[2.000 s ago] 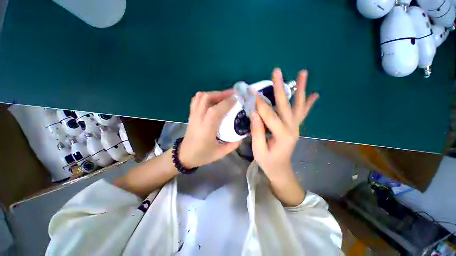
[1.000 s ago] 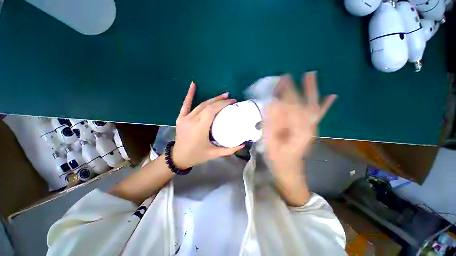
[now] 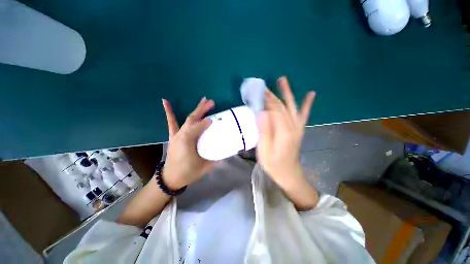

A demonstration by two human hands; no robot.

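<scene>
A white light bulb security camera with a black seam line is held over the table's near edge, its plain white side up and its rounded end to the left. My left hand grips the rounded end between thumb and fingers. My right hand is at the camera's other end and holds the whitish wiping cloth, which sticks up past its fingers. The right hand hides that end of the camera, so the screw base and lenses do not show.
The dark green table lies ahead. A translucent white bottle lies at the upper left. More white cameras are at the upper right. An open carton with cameras stands low at the left, another carton low at the right.
The camera has turned from lens side up to plain side up, and now lies lengthwise. The cloth has moved over its right end. The view has shifted, showing more bottle and fewer piled cameras.
</scene>
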